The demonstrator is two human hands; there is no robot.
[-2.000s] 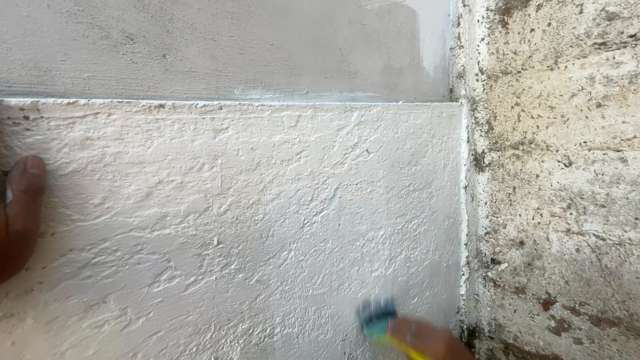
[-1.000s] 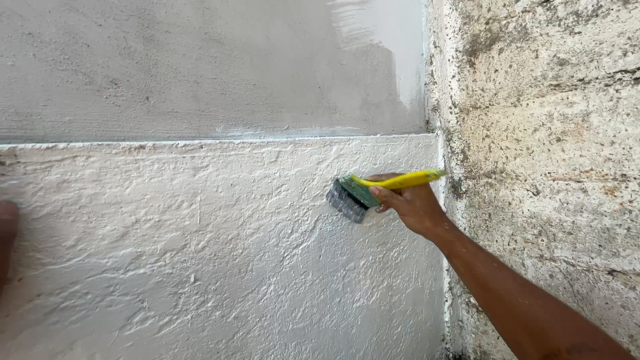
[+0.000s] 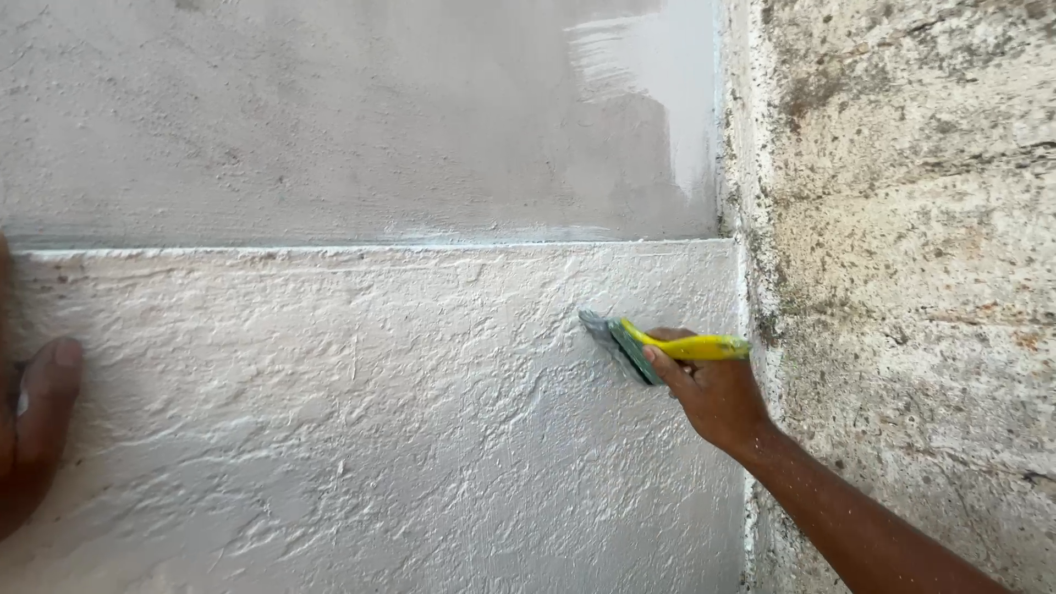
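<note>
My right hand (image 3: 716, 396) grips a paintbrush (image 3: 635, 351) by its yellow handle. The brush's wide bristles touch the textured white wall panel (image 3: 371, 412), in its upper right part. At the left edge of the view is my left hand (image 3: 37, 429), partly cut off, with its thumb showing near the same panel. Whether that hand holds anything cannot be seen. Above the panel's top edge lies a smoother grey wall section (image 3: 330, 124) with white paint strokes (image 3: 643, 66) near its right side.
A rough, stained wall (image 3: 916, 247) with dark spots meets the panel at a corner on the right. A thin white ledge (image 3: 371, 247) runs across between the grey section and the textured panel.
Two seconds ago the brush was low on the panel, blurred; one second ago it was higher up. The brush now points more to the upper left. The view has shifted.
</note>
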